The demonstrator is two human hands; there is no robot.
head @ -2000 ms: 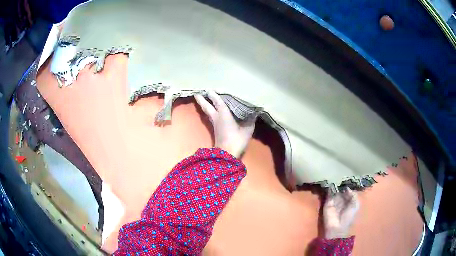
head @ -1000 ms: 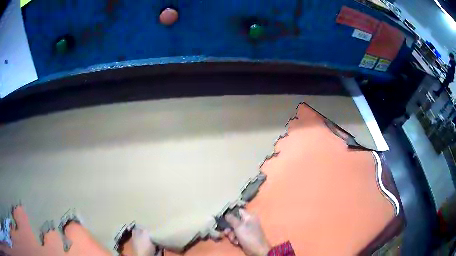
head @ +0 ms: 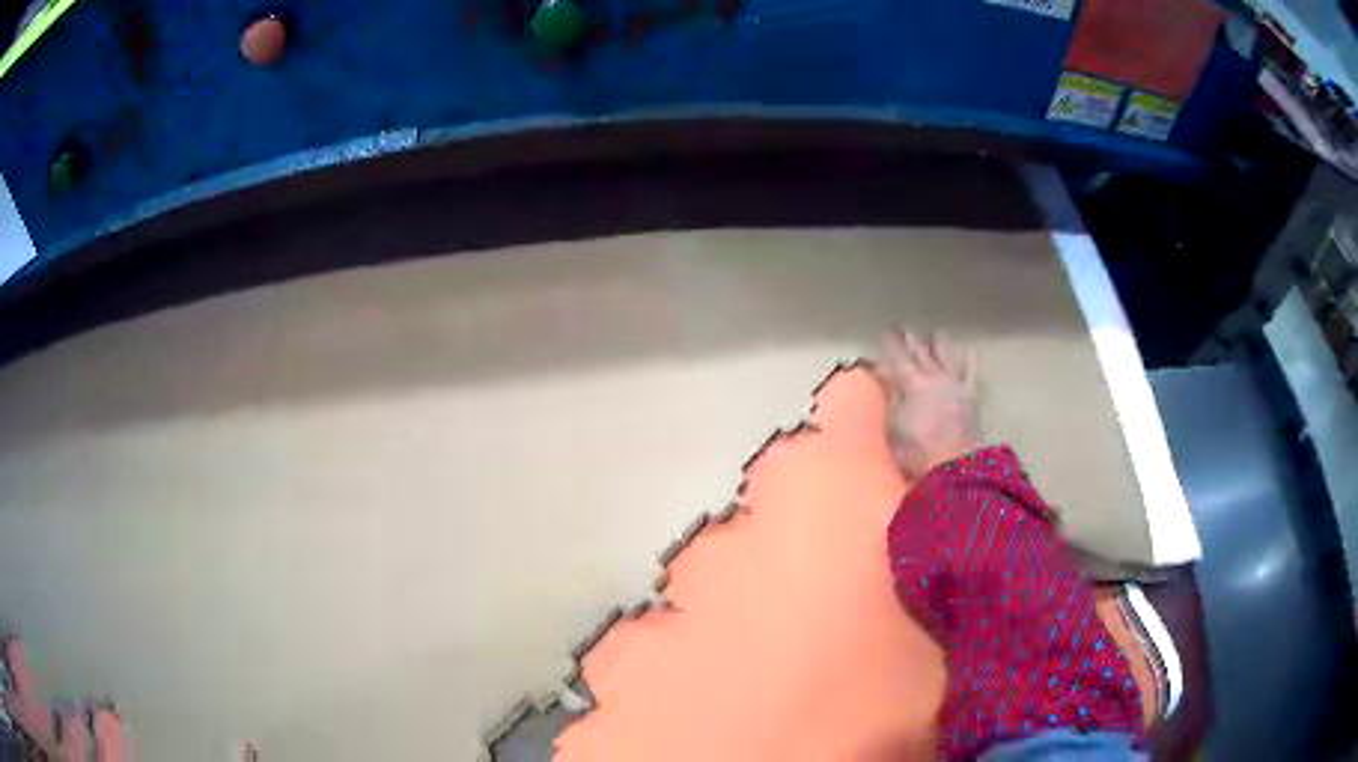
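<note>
A wide tan sheet lies over the orange pad. Its stepped, jagged cut edge runs diagonally from the lower middle up to a point near my right hand. My right hand is flat on the sheet beside the top of this cut, fingers spread, slightly blurred, with nothing gripped. My red patterned sleeve hides part of the pad and of the sheet's right portion. A small grey patch shows at the lower cut edge. My left hand is out of the picture.
The blue press beam crosses behind the sheet, with an orange-red knob and green knobs. A white strip borders the sheet's right side. Grey floor shows at the right.
My right hand has moved from the lower jagged edge up and right. My left hand has left the picture. The sheet's right portion now extends farther forward, covering more of the pad.
</note>
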